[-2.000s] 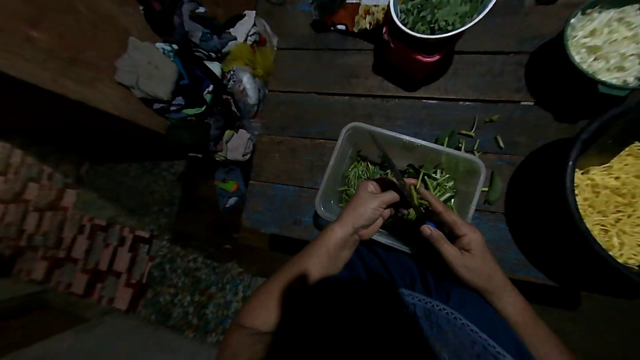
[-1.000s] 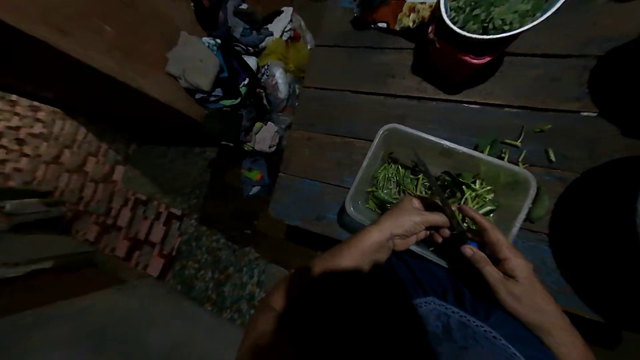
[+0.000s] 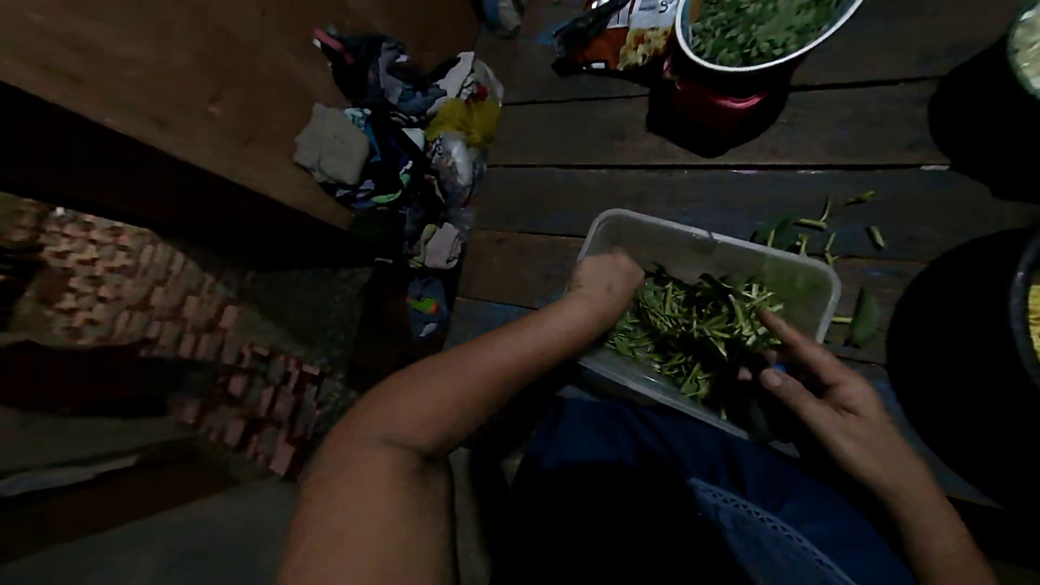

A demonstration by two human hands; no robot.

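Note:
A clear plastic container (image 3: pixel 707 233) holds a heap of chopped green stems and leaves (image 3: pixel 691 321). Curled into a fist, my left hand (image 3: pixel 605 280) is at the container's left side, beside the greens; what it holds is hidden. My right hand (image 3: pixel 829 398) is over the right front edge, its thumb and forefinger apart near the cut stems. A small blue thing (image 3: pixel 778 368) shows by its thumb, with dark shapes below it; whether the hand grips something is unclear. No knife blade can be made out now.
Leaf and stem scraps (image 3: pixel 865 317) lie right of the container on the wooden planks (image 3: pixel 569 195). A bowl of leaves (image 3: pixel 768 65) stands behind; a large dark pot (image 3: pixel 959 349) is at right. Cloths and plastic bags (image 3: pixel 406 138) are heaped at left.
My left hand has moved away from my right hand to the container's left side. The thin blade seen between the hands earlier no longer shows. The view has shifted.

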